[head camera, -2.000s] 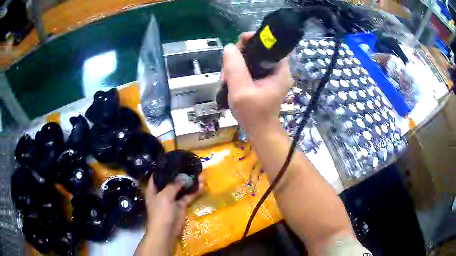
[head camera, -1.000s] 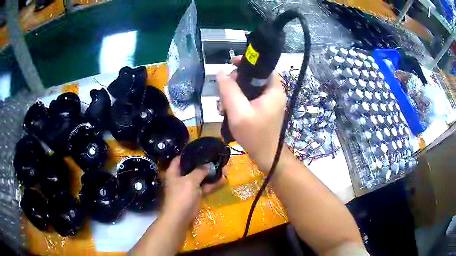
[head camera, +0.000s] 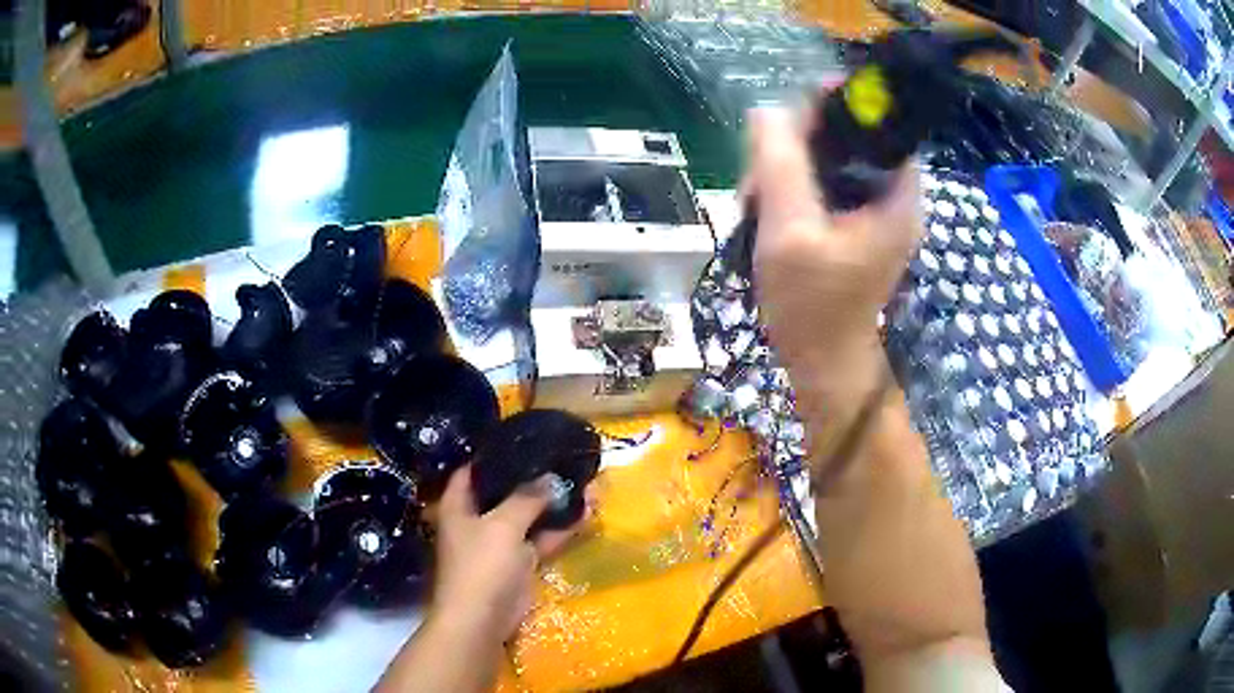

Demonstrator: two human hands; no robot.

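Note:
My left hand (head camera: pixel 494 548) holds a glossy black round housing (head camera: pixel 532 454) just above the orange-taped bench, fingers at a small silver round part in its opening. My right hand (head camera: pixel 839 251) grips the black electric screwdriver (head camera: pixel 866 136) with a yellow label, raised to the right of the screw feeder. The hand and screwdriver are blurred, and the driver's tip is hidden. The pale screw feeder (head camera: pixel 616 244) stands behind the held housing, its metal mechanism facing me.
Several black housings (head camera: pixel 244 440) cluster at left. A clear plastic bag (head camera: pixel 485 257) stands beside the feeder. Wired motors (head camera: pixel 738 393) lie right of the feeder, beside a blister tray of silver-white parts (head camera: pixel 1008 366) and a blue bin (head camera: pixel 1062 291). A green strip (head camera: pixel 393 108) runs behind.
My right hand has lifted the screwdriver up and to the right, away from the housing, uncovering the feeder. My left hand still holds the housing. The view has shifted slightly.

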